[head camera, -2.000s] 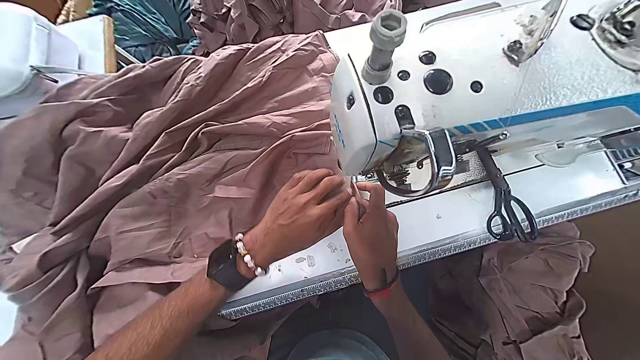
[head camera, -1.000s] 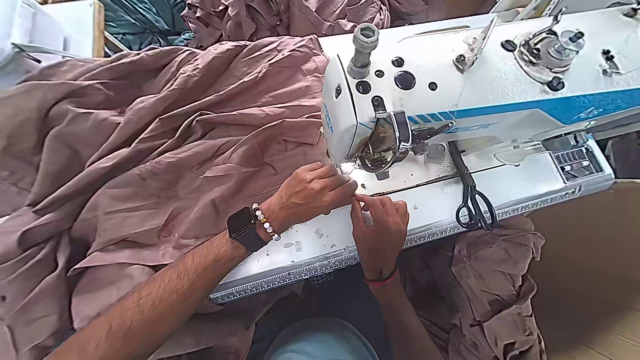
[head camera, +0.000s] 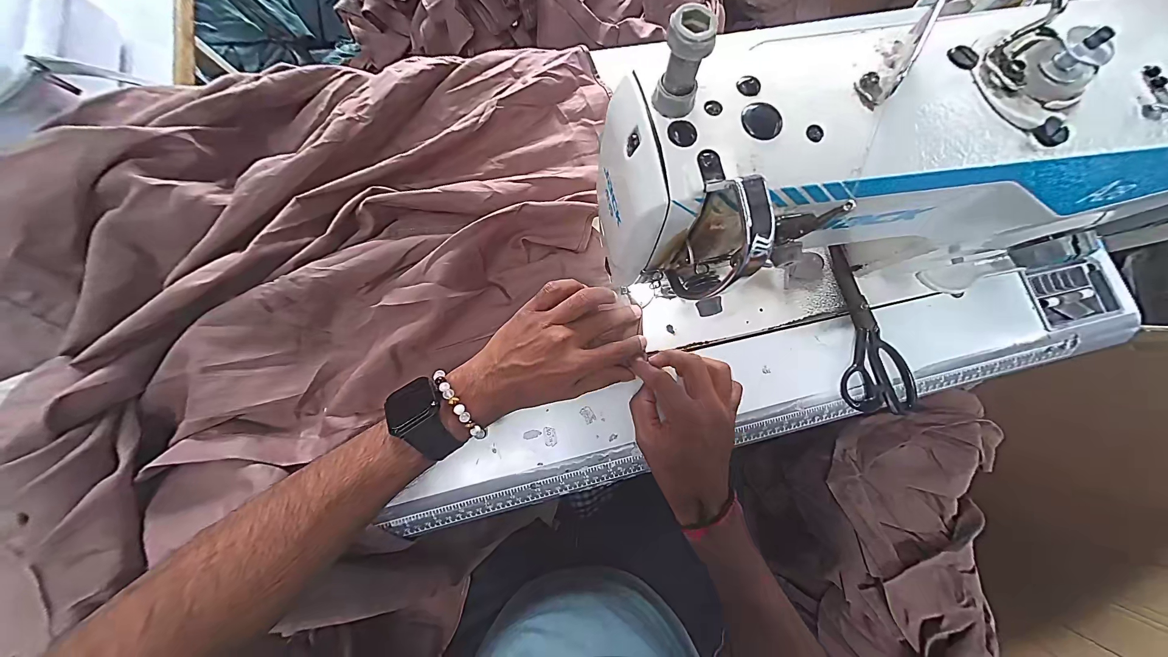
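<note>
A white and blue sewing machine (head camera: 821, 137) fills the upper right, its needle area lit just beyond my fingers. My left hand (head camera: 566, 342), with a watch and beaded bracelet at the wrist, lies at the edge of the mauve fabric (head camera: 365, 246), its fingers bent down beside the needle area. My right hand (head camera: 684, 411), with a red string at the wrist, has thumb and forefinger pinched together against the left fingertips. Whatever is between the fingertips is too small and hidden to tell. The large fabric spreads in folds over the left side.
Black scissors (head camera: 871, 365) lie on the machine bed to the right, handles over the ruler-marked front edge (head camera: 757, 427). More mauve fabric (head camera: 912, 493) hangs below that edge. Bunched dark green cloth (head camera: 269, 32) and a white object (head camera: 82, 46) are at the upper left.
The view has shifted somewhat. My hands stay close together near the needle area; my right hand has moved slightly away from the presser foot since the earliest frame.
</note>
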